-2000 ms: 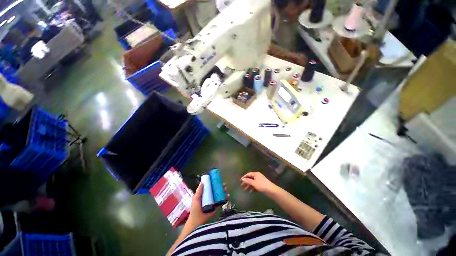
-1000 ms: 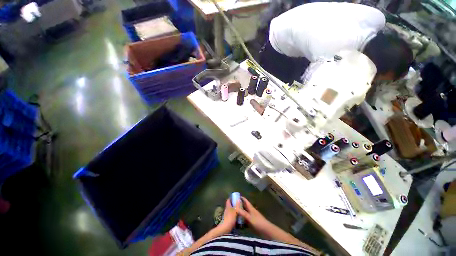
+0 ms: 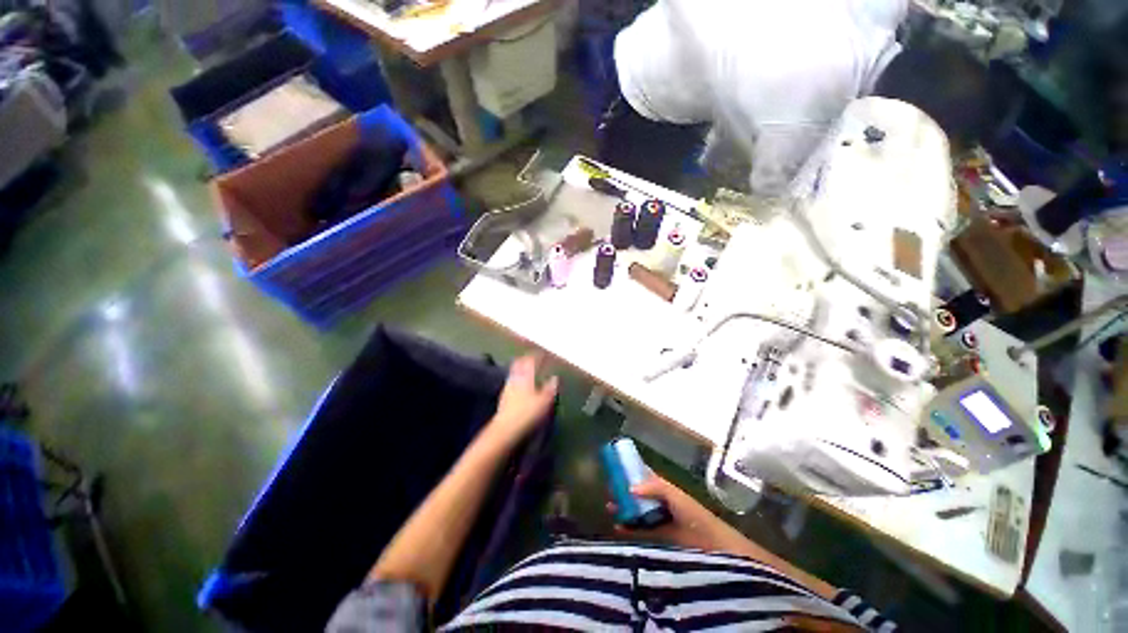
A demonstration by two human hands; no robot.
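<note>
My right hand (image 3: 668, 509) holds a teal spool and a light blue spool (image 3: 628, 467) side by side, low in front of my striped shirt. My left hand (image 3: 528, 393) is stretched forward over the dark-lined crate, beside the sewing table's front edge, with no thing seen in it. On the white table (image 3: 581, 334), black spools (image 3: 647, 224), a pink spool (image 3: 558, 266) and brown spools (image 3: 652, 282) stand or lie near the left end.
The cream sewing machine (image 3: 816, 420) fills the table's right part, with a control panel (image 3: 981, 414) and a pale slotted tray (image 3: 1004, 524) beyond it. A dark-lined blue crate (image 3: 359, 458) is at left, a brown-lined crate (image 3: 334, 266) behind it. A person in white (image 3: 767, 74) bends behind the table.
The spools, in my left hand at first and then between both hands, are now in my right hand. My left hand has moved forward and left. The view has shifted towards the table's left end.
</note>
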